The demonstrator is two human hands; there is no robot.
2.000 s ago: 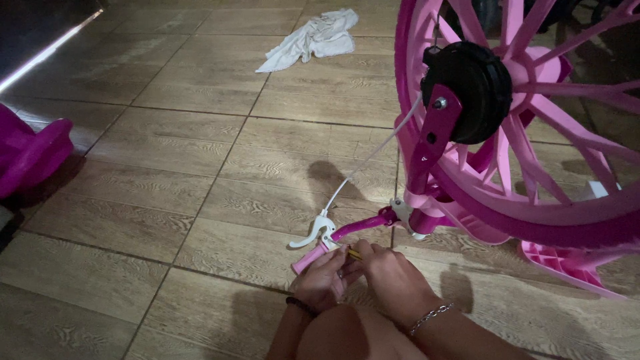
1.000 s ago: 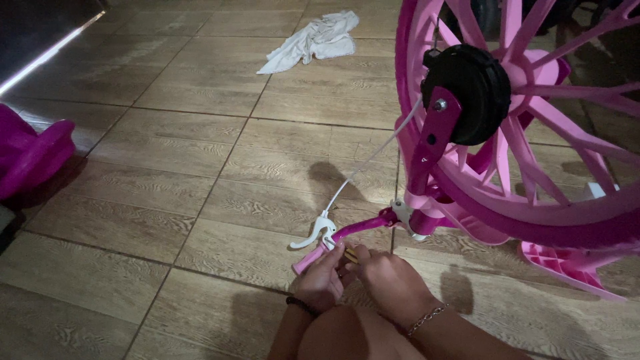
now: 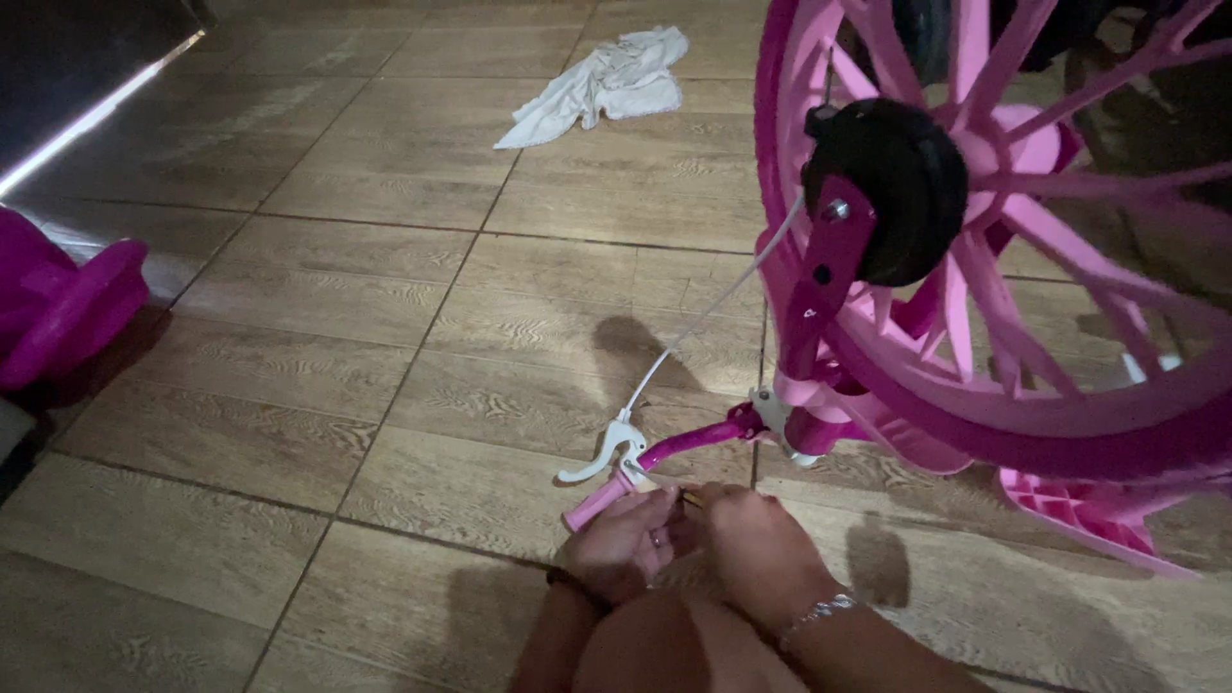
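A pink bicycle stands upside down, its front wheel (image 3: 962,241) raised at the right. The magenta handlebar (image 3: 688,443) lies low, ending in a pink grip (image 3: 599,500). Beside the grip is a white brake lever (image 3: 608,454), whose white cable (image 3: 707,313) runs up toward the black hub drum (image 3: 885,192). My right hand (image 3: 760,544) is closed on a thin tool with a yellow and black handle (image 3: 691,498); its shaft points at the lever's clamp. My left hand (image 3: 621,544) is by the grip, its fingers near the tool; whether it holds anything is hidden.
A crumpled white cloth (image 3: 616,82) lies on the tiled floor (image 3: 318,385) at the top. A magenta plastic part (image 3: 72,298) is at the left edge. A pink plastic piece with a ribbed underside (image 3: 1078,515) sits below the wheel. My knee shows between my forearms.
My right hand has shifted and turned slightly around the tool's handle. The left hand, the lever and the bicycle stay about where they were.
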